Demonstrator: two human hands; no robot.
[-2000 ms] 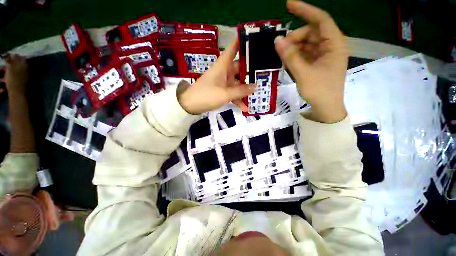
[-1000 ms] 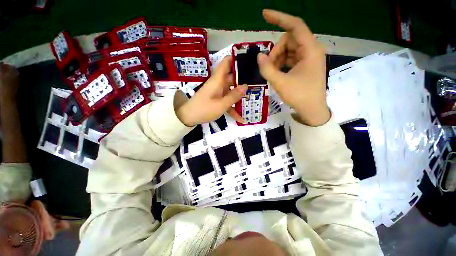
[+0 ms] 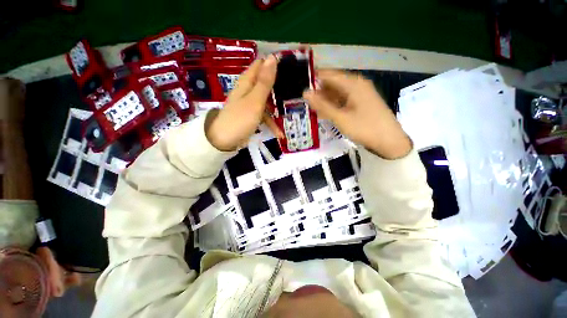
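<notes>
A red phone unit (image 3: pixel 299 129) is held upright between my hands above the sticker sheets, its white keypad toward me and a black sticker (image 3: pixel 292 76) over the window at the far end. My left hand (image 3: pixel 245 105) grips the unit's left edge, thumb near the top. My right hand (image 3: pixel 357 112) is at its right edge, fingers bent and slightly blurred, touching near the sticker's lower right corner. A thick stack of sticker sheets (image 3: pixel 292 210) with rows of black squares lies below the hands, partly under my sleeves.
Waiting red units (image 3: pixel 127 114) are heaped at left, over a partly used sheet (image 3: pixel 68 163). Spent sheets (image 3: pixel 479 161) are piled at right, over a black smartphone-like slab (image 3: pixel 439 189). The green belt (image 3: pixel 373 22) runs behind a pale rail. A pink fan (image 3: pixel 23 282) and another person's arm (image 3: pixel 13 143) are at left.
The unit has moved slightly left. The black sticker now lies over the window. My right fingers have lowered from their raised pose to the unit's right edge; my left thumb has moved up its left edge.
</notes>
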